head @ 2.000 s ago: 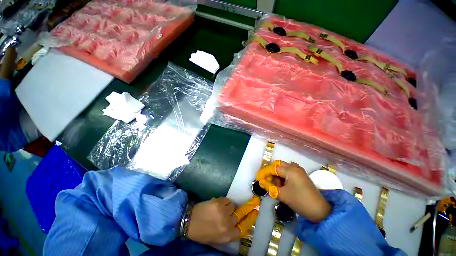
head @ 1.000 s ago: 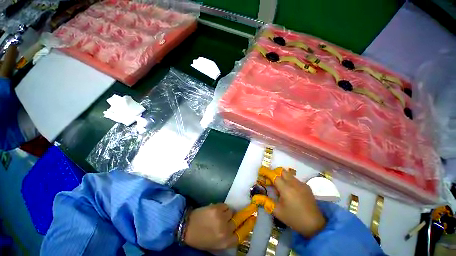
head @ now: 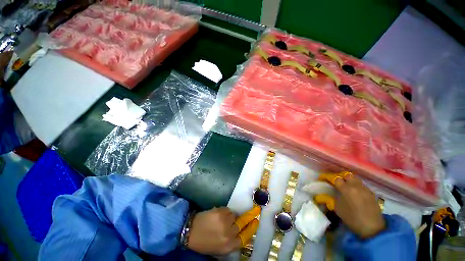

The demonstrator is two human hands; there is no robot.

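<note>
A gold wristwatch with a dark round face lies on the white mat. My left hand, with orange finger cots, pinches its lower band just below the face. A second gold watch lies to its right. My right hand, also with orange cots, is further right, its fingers closed on a thin white wipe that hangs beside the second watch. A pale rounded white pad shows at those fingertips. Another dark face is partly hidden below my right hand.
A film-covered pink tray with several watches stands behind the mat. Another pink tray is at the back left. Clear film and crumpled wipes lie on the green bench. Another worker's sleeve is at the left edge.
My right hand has left the first watch and moved right to the white pad, and a white wipe now shows at its fingers. The first watch's face is uncovered. My left hand stays nearly in place.
</note>
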